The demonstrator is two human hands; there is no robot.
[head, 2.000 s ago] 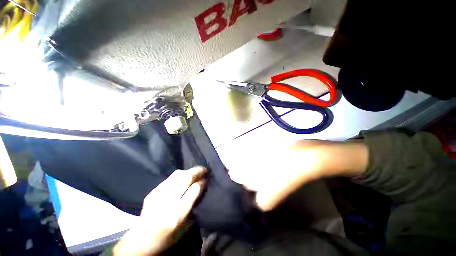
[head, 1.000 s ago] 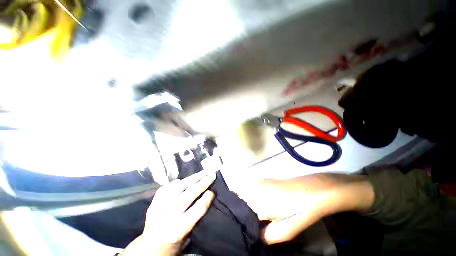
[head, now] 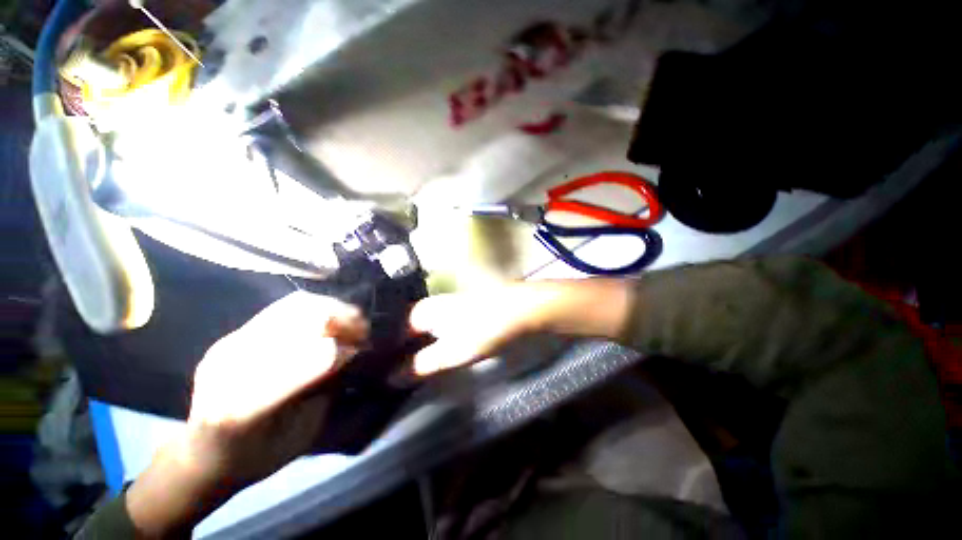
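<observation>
The dark garment panel (head: 137, 327) lies on the white table and runs left and under the machine arm. A dark fold of it reaches the shiny presser foot and needle area (head: 380, 245). My left hand (head: 269, 353) is curled on the cloth left of and below the foot, gripping it. My right hand (head: 475, 322) pinches the cloth's right side just below the foot. Both hands are bare and overexposed. The fingertips and the needle tip are not clear.
Scissors (head: 607, 219) with red-orange and dark blue loops lie right of the foot. A black holder (head: 728, 200) stands beyond them. The pale machine head (head: 422, 116) with red lettering is behind. Yellow thread (head: 153, 69) is at upper left. The table-edge ruler (head: 564, 382) runs in front.
The camera view has shifted, and more of the table's front edge shows. My left hand has moved a little away from the foot. My right hand has closed in beside the foot.
</observation>
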